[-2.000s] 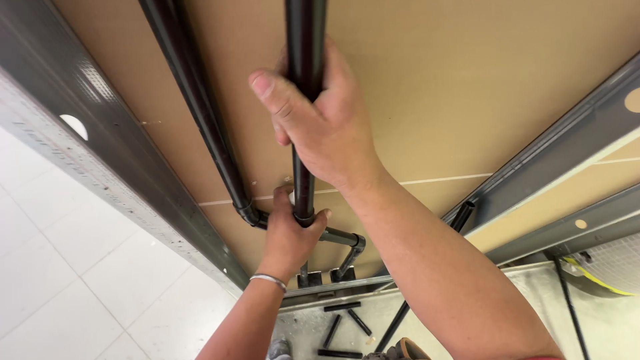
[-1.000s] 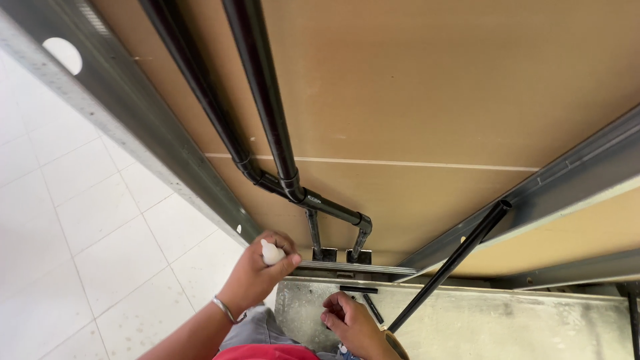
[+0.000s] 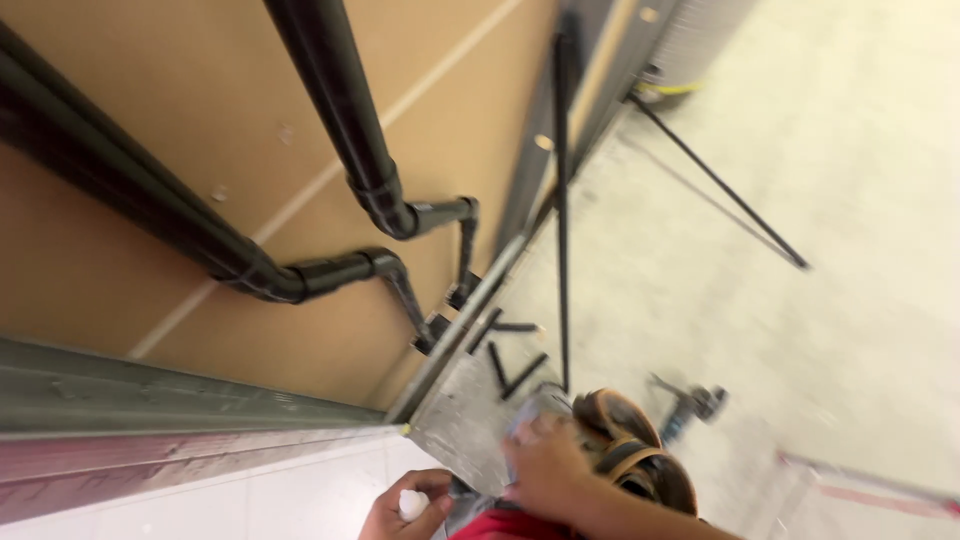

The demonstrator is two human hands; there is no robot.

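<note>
My left hand [image 3: 411, 504] is closed around a small white plastic bottle [image 3: 411, 504] at the bottom of the view. My right hand [image 3: 551, 457] is blurred, close to my body beside a brown leather tool pouch [image 3: 637, 442]; what its fingers touch is unclear. Ahead, two black pipes [image 3: 337, 112] run down along the tan wall board [image 3: 420, 60]. Each bends through black elbow fittings [image 3: 390, 210], [image 3: 274, 281] into a short offset and drops toward the metal bottom track [image 3: 457, 322].
Short black pipe pieces [image 3: 499, 364] lie on the floor by the track. A long black pipe [image 3: 562, 225] leans near the grey metal studs, and another [image 3: 720, 180] slants over the floor. A blurred tool [image 3: 690, 409] lies right of the pouch. A metal stud [image 3: 150, 390] borders the left.
Both hands have come away from the pipe they held two seconds ago and are now low, near my body. The view has swung strongly to the right.
</note>
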